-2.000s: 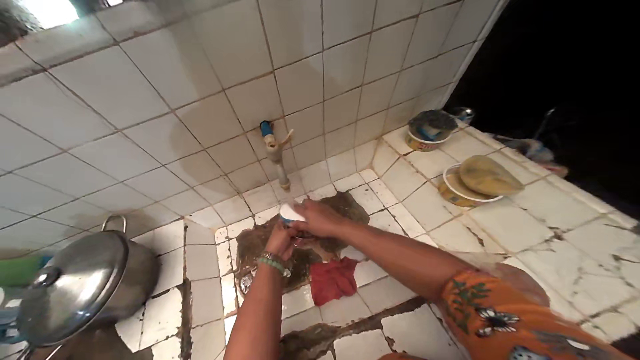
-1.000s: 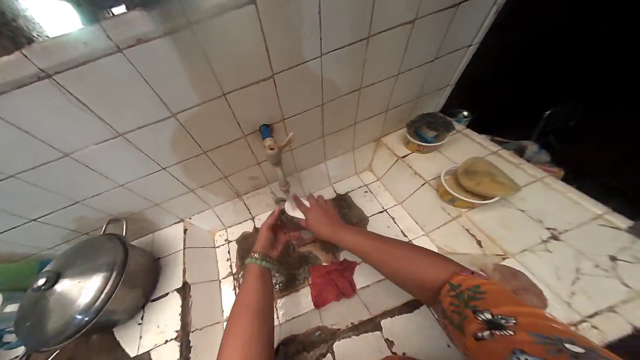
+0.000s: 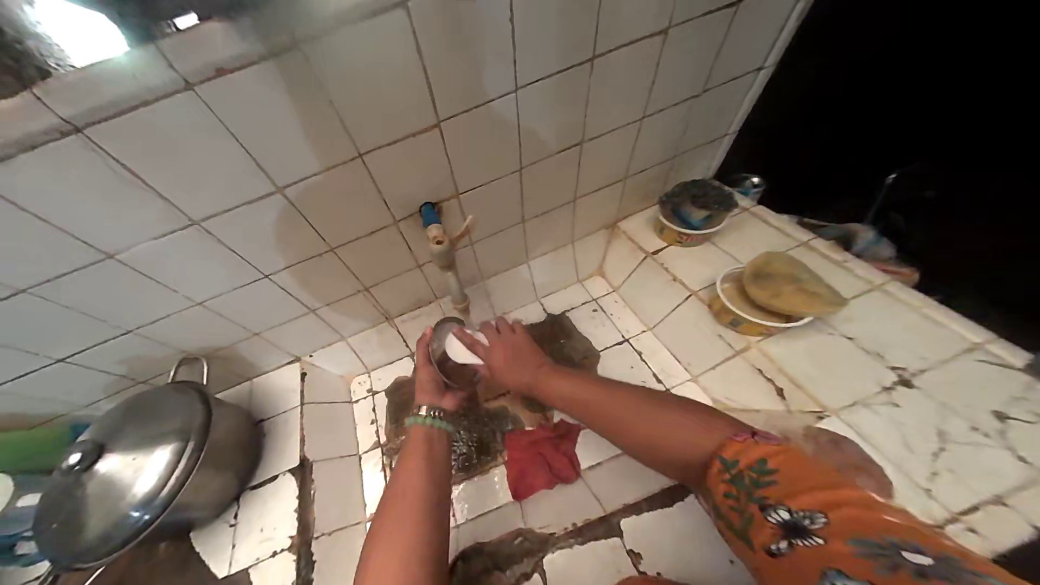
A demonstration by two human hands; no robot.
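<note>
Just below the spout of a plastic tap (image 3: pixel 443 252), my left hand (image 3: pixel 435 378) holds a small round metal bowl or cup (image 3: pixel 445 349), tilted. My right hand (image 3: pixel 510 353) grips a small white object (image 3: pixel 465 347) against the metal vessel's rim; what the white object is cannot be told. Both hands are over the worn, wet floor of a tiled basin. A crumpled red cloth (image 3: pixel 543 459) lies in the basin, below my right forearm and touching neither hand.
A lidded metal pot (image 3: pixel 134 471) stands at the left. On the tiled ledge at the right are a tub with a dark scouring pad (image 3: pixel 697 203) and another tub (image 3: pixel 743 317) bearing a yellowish sponge-like pad (image 3: pixel 792 284). Broken tile edges (image 3: pixel 569 532) run along the front.
The metal vessel now shows plainly in my left hand, tilted under the tap. My hands have shifted a little between frames. The red cloth has stayed in place.
</note>
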